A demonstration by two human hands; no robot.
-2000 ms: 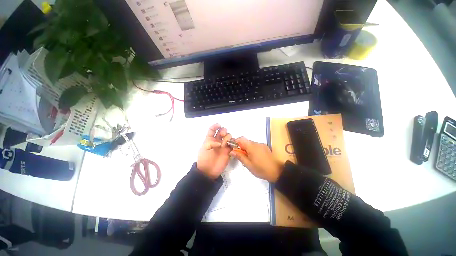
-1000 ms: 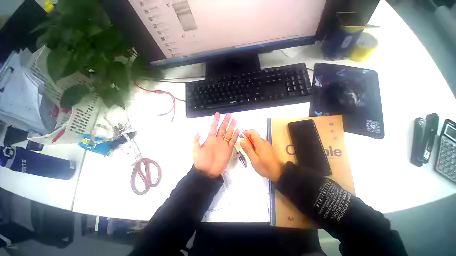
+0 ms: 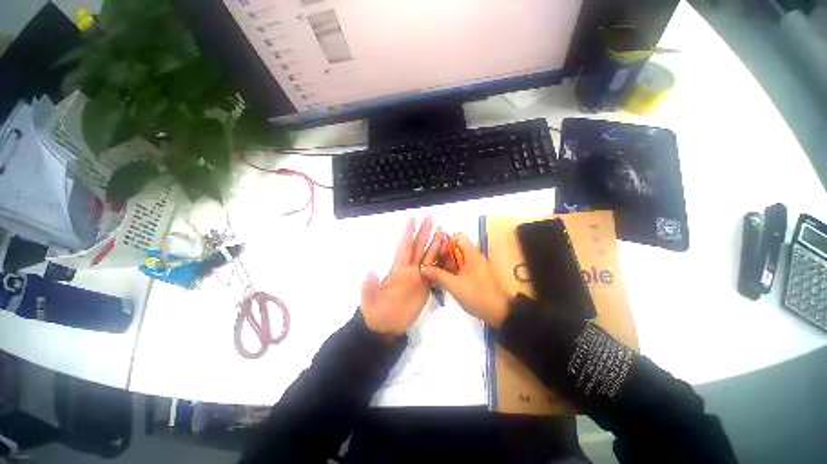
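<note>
My left hand (image 3: 397,288) is held palm up, its fingers spread and holding nothing, over the white paper (image 3: 433,362). My right hand (image 3: 473,283) is beside it, its fingertips touching the left fingers. A small bright orange item (image 3: 456,256) shows at my right fingers. A dark pen (image 3: 438,294) shows below the fingertips, partly hidden by the hands; whether it is held or lies on the paper cannot be told. The tan notebook (image 3: 617,317) lies right of the paper, with a black smartphone (image 3: 556,267) on it, partly under my right sleeve.
Keyboard (image 3: 444,166) and monitor (image 3: 435,45) stand ahead, the dark mouse pad (image 3: 622,181) to their right. Scissors (image 3: 262,323), a blue bottle (image 3: 77,303), a plant (image 3: 150,91) and a white basket (image 3: 150,217) are left. Stapler (image 3: 764,251) and calculator (image 3: 810,272) are far right.
Two seconds ago both hands worked together on a small metallic item. My left hand then opened flat, fingers spread. Now the hands are closer together again, fingertips touching.
</note>
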